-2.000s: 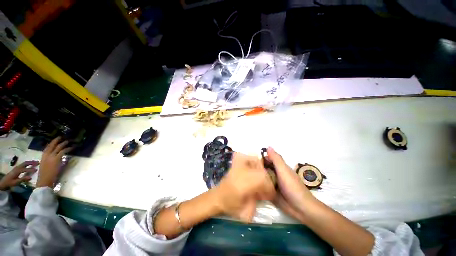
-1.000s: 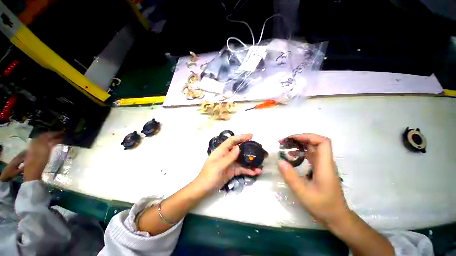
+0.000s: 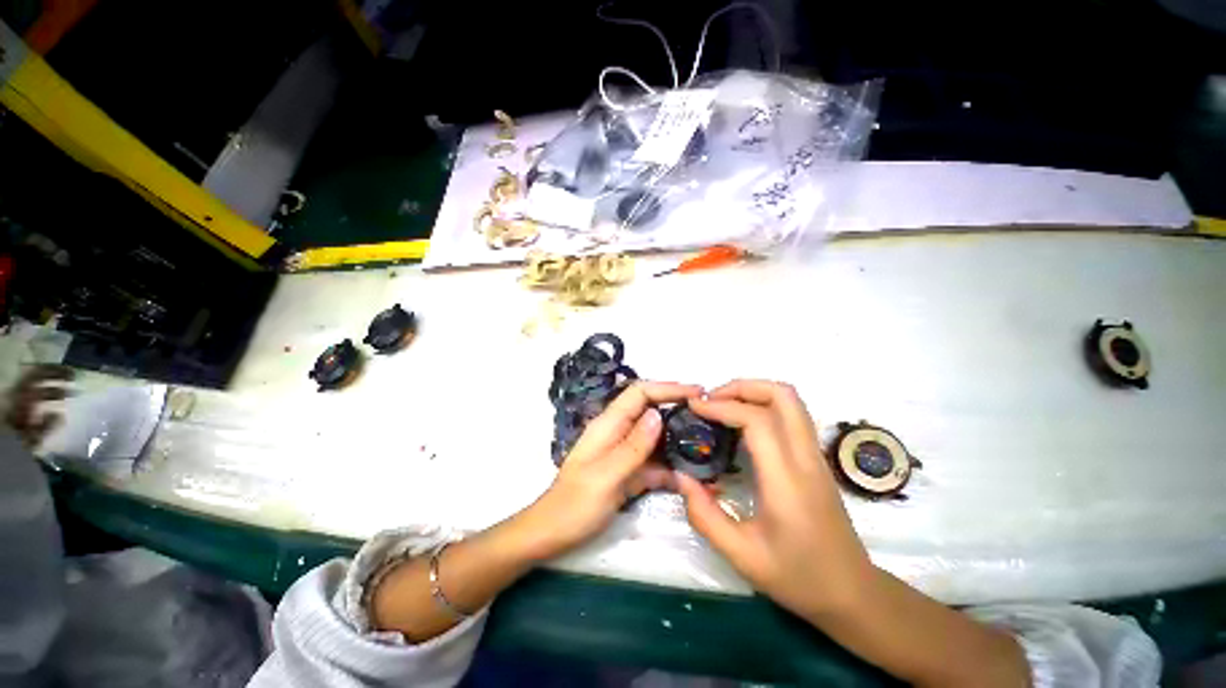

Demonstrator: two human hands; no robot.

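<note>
A round black housing (image 3: 698,444) is held between both hands above the bench, its dark face up with a small orange-red spot. My left hand (image 3: 601,470) grips its left side. My right hand (image 3: 787,491) grips its right side, fingertips at the top and thumb below. Whether a black ring lies on the housing is too small to tell. A heap of black rings (image 3: 581,380) lies behind and left of my left hand, partly hidden by it. A housing with a tan ring (image 3: 873,460) lies flat just right of my right hand.
Two dark housings (image 3: 390,328) lie at left. Another tan-ringed housing (image 3: 1119,352) lies far right. Tan scraps (image 3: 578,278), an orange-handled tool (image 3: 707,260) and a clear plastic bag (image 3: 753,161) lie behind. A neighbouring person's pale sleeve (image 3: 61,565) is at far left.
My hands were apart, the left with the housing and the right with a dark ring-like part. Now they meet at the housing. The tan-ringed housing beside my right hand is uncovered.
</note>
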